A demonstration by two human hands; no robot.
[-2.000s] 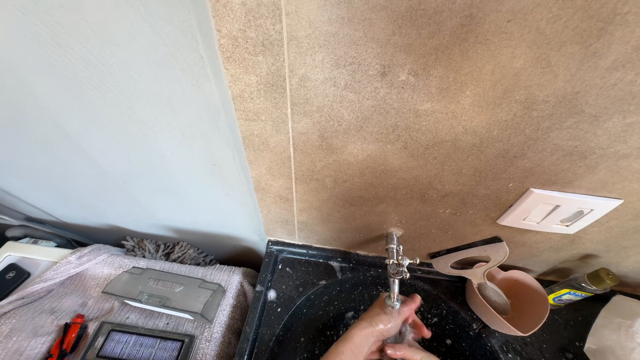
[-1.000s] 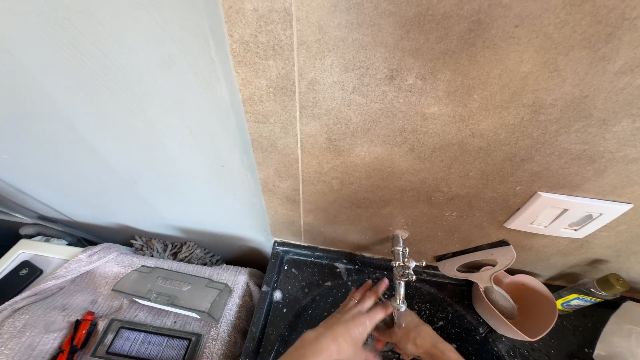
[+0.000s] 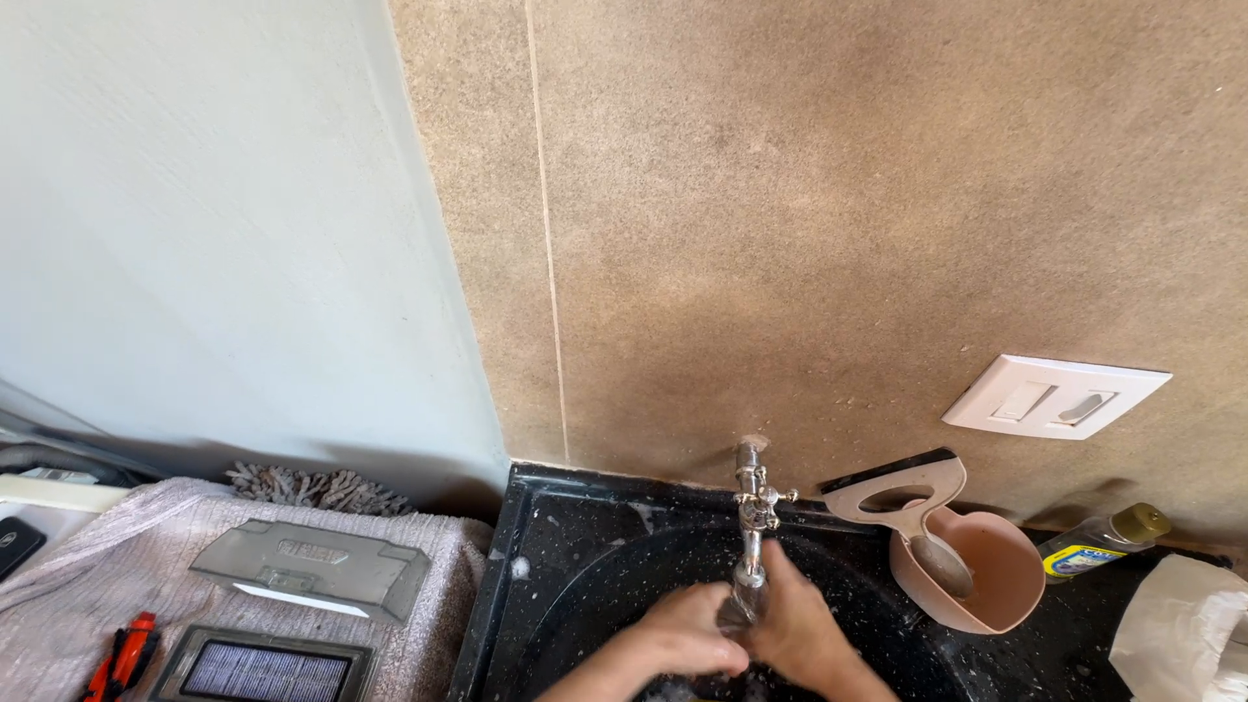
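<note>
Water runs from the chrome wall tap (image 3: pixel 751 517) over both of my hands in the black speckled sink (image 3: pixel 624 575). On the left of the stream is my left hand (image 3: pixel 687 629), its fingers bent toward the other hand. My right hand (image 3: pixel 795 624) is on the right, its thumb side raised close beside the spout. The hands are near each other under the tap, and the water and blur hide the space between them. I cannot tell whether either one holds something.
Right of the tap, a squeegee (image 3: pixel 902 492) leans in a pink container (image 3: pixel 1014 565), beside a bottle (image 3: pixel 1102 541) and a white bag (image 3: pixel 1175 624). At left, a towel (image 3: pixel 58 624) bears a translucent grey plastic part (image 3: pixel 312 565), a framed pleated filter (image 3: pixel 263 673) and a red-black brush (image 3: pixel 122 658). A switch plate (image 3: pixel 1058 395) is on the wall.
Both hands have stayed under the tap while shifting against each other. The left hand's fingers, spread out a second ago, are now bent, and the right hand has come up beside the spout.
</note>
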